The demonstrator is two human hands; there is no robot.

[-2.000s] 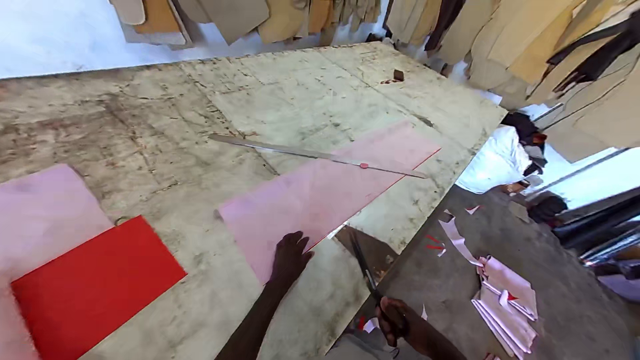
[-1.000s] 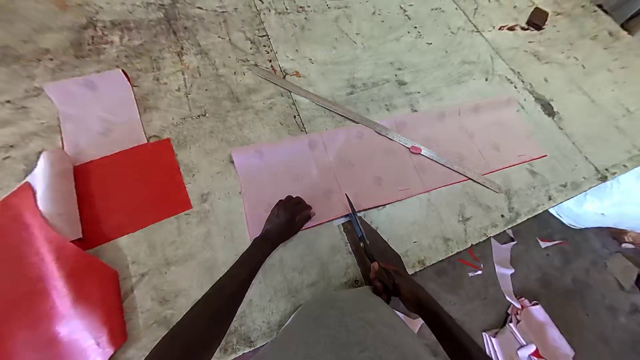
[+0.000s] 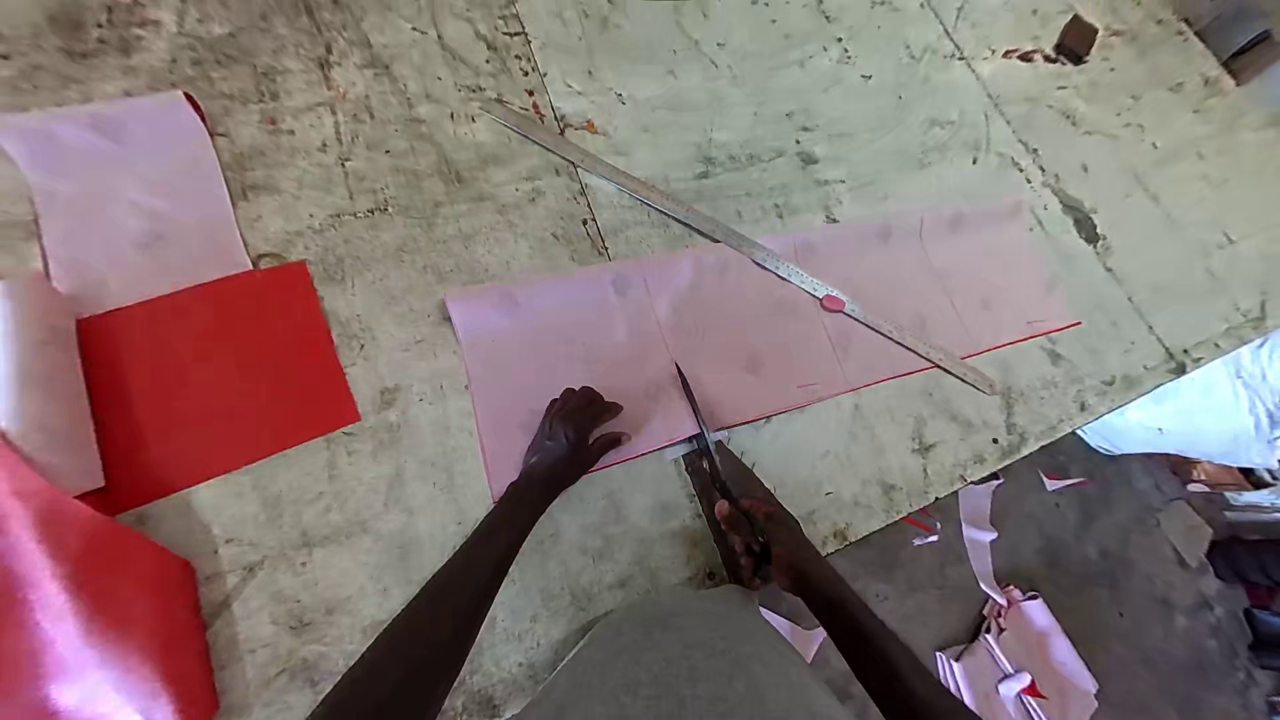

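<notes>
A long pink sheet with a red underside (image 3: 560,340) lies on the worktable, crossed by thin drawn lines. My left hand (image 3: 575,435) presses on its near edge, left of one line, holding nothing. In my right hand (image 3: 765,540) are dark-bladed scissors (image 3: 697,415), their blades at the sheet's near edge and the tip pointing along that line. Whether the blades are parted is hard to tell. A metal ruler (image 3: 690,215) with a red piece on it (image 3: 832,303) lies diagonally over the sheet. A dark flat strip (image 3: 712,520) lies beneath the scissors.
Red material (image 3: 215,390) and pink pieces (image 3: 140,200) lie at the left, with glossy red material (image 3: 90,600) nearer me. A small dark block (image 3: 1077,40) sits at the far right. Beyond the table edge, pink offcuts (image 3: 1040,650) and white cloth (image 3: 1200,400) are visible.
The view has tilted down toward the table. The scissors' tip has moved from beside the sheet's near edge to over the sheet. My left hand stays on the near edge.
</notes>
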